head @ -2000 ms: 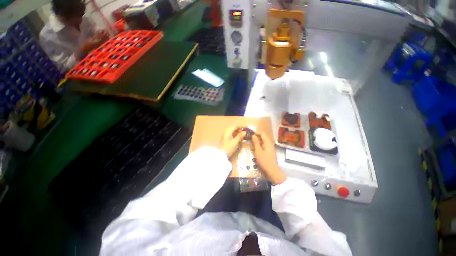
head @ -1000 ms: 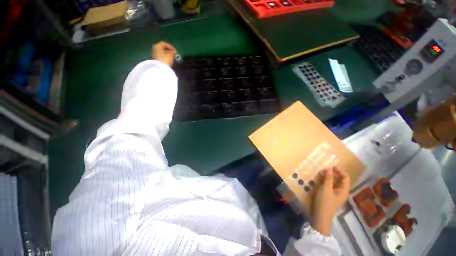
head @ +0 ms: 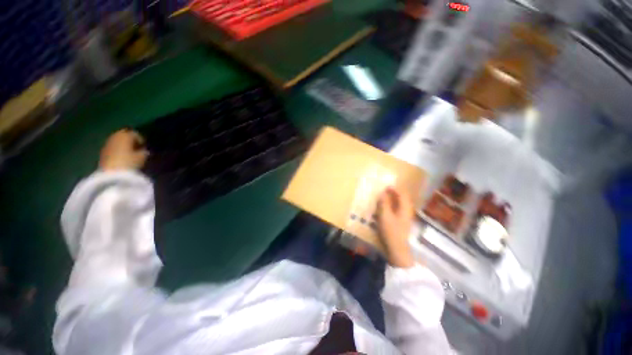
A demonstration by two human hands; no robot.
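The frame is blurred. My left hand (head: 125, 150) is at the left end of the black blister tray (head: 229, 142), fingers curled, with a small dark part (head: 139, 141) at the fingertips. My right hand (head: 395, 225) is over the right side of the tan board (head: 324, 166), at the clear liner (head: 373, 186). Its fingers are bent close together; I cannot tell whether they hold anything. A few small dark dots (head: 362, 219) show on the liner left of this hand.
The white press bed (head: 516, 173) on the right carries reddish-brown fixtures (head: 444, 211) and a white disc (head: 490, 235). The brass press head (head: 495, 80) is above. The red tray (head: 253, 15) sits on a green-topped board (head: 291, 54). A dot sheet (head: 341, 98) lies behind the tan board.
My left hand left the tan board for the black tray's left end between the earlier frames, and now shows a dark part. My right hand stays at the liner. The view has turned back rightwards.
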